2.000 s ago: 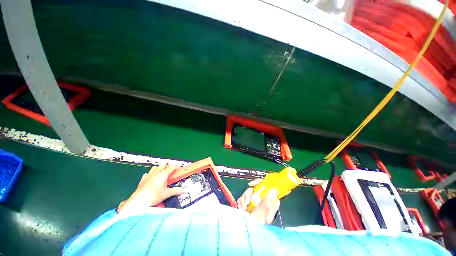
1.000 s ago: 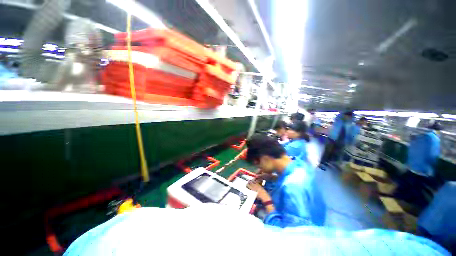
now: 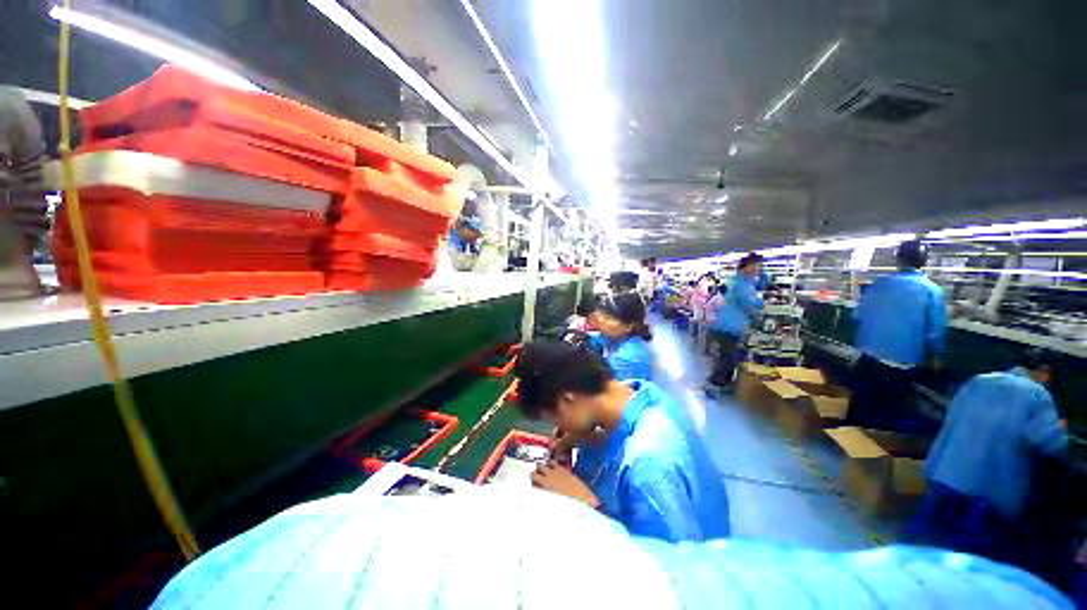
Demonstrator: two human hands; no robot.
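Neither of my hands is in the picture; my light blue sleeve or smock fills the lower edge. Nearest in front, a white foam tray [image 3: 399,479] shows only its upper part above the blue cloth, with a unit partly visible in it. The yellow suspension cord [image 3: 110,346] hangs down at the left and its lower end leaves view behind the cloth. The screwdriver is not visible. Red foam trays [image 3: 435,439] lie further along the green conveyor.
A big pile of red foam trays [image 3: 238,197] stands on the white shelf [image 3: 179,322] at the left. A coworker in blue [image 3: 656,459] bends over the line close by on the right. Other workers and open cardboard boxes [image 3: 876,465] are further off along the aisle.
The view has swung up and right from the bench to the aisle. My hands, the held tray and the yellow screwdriver have left the picture. The cord now shows at the far left.
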